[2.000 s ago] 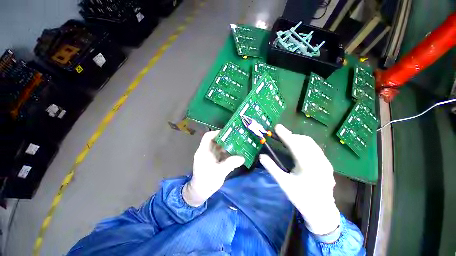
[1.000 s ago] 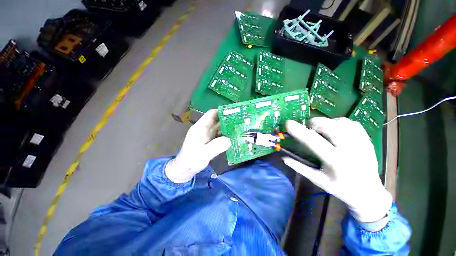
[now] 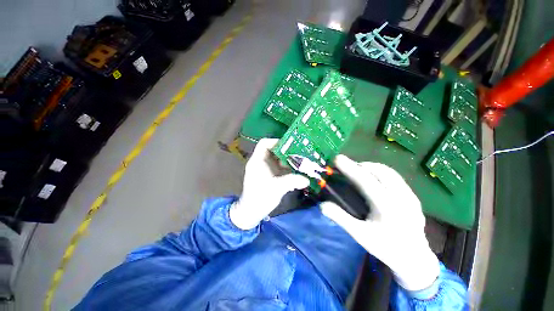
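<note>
A green circuit board is held up at a slant over the near left part of the green mat. My left hand, in a white glove, grips its lower left end. My right hand, also gloved, holds the cutters by their dark handles. The silvery jaws lie against the lower part of the board's face. Whether the jaws are open or closed on a lead is too small to tell. Several other boards lie on the mat, such as one at the left and one in the middle.
A small black parts box with pale blue-green strips stands on the table's far edge. A red-orange wrapped post and a white cable are at the right by the green conveyor. Black bins stand on the floor at left.
The held board has turned from nearly level to a steep slant. The cutters have moved from its middle to its lower end, and my right hand has moved left.
</note>
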